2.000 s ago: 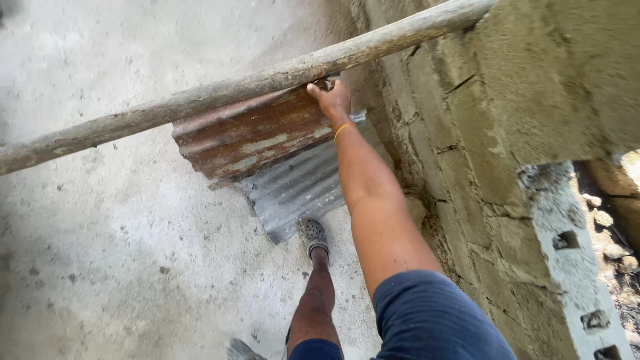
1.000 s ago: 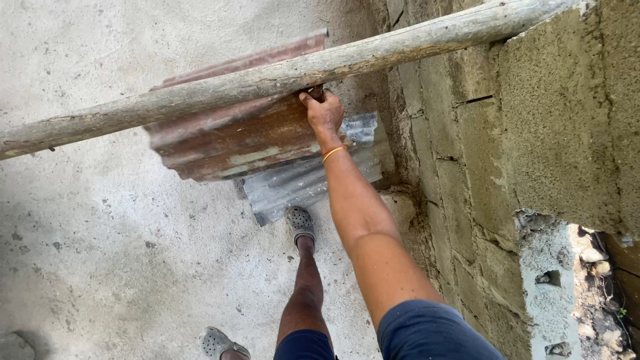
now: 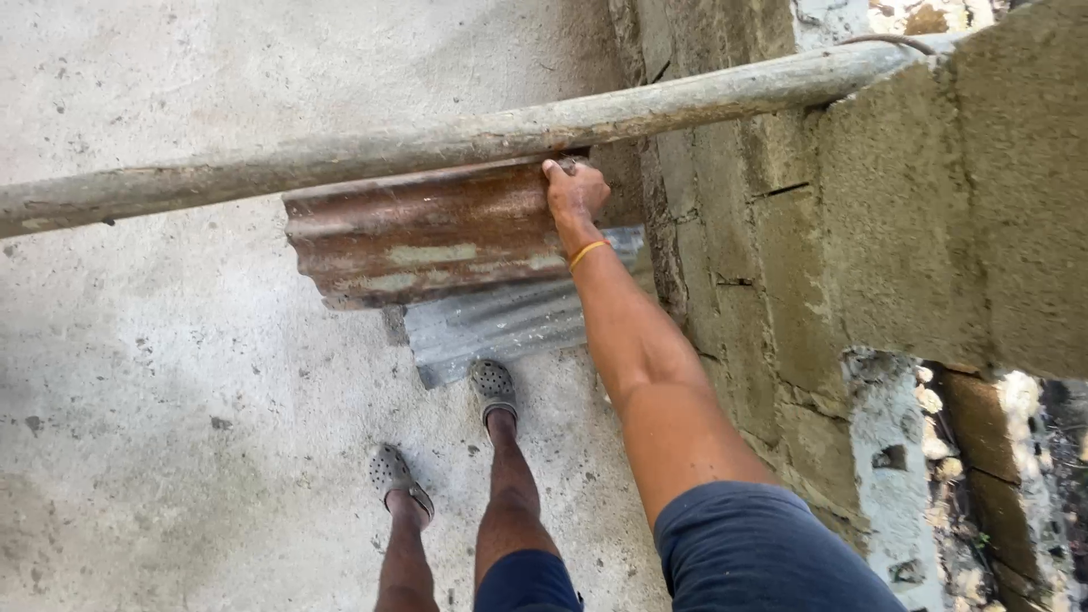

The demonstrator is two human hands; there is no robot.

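My right hand (image 3: 578,189) grips the upper right edge of a rusty corrugated metal sheet (image 3: 433,234), just below a long wooden pole (image 3: 476,136). An orange-yellow band circles that wrist. The rusty sheet is tilted over a grey corrugated metal sheet (image 3: 510,319), which lies on the concrete floor. My left hand is out of the picture.
A concrete block wall (image 3: 782,255) runs along the right, with a broken opening low at its right side. The pole crosses from the left edge to the wall. My feet in grey clogs (image 3: 493,387) stand on the concrete floor (image 3: 212,408) below the sheets.
A second ago the rusty sheet showed on both sides of the pole; now it shows only below it. My right hand keeps its grip, and the view has shifted.
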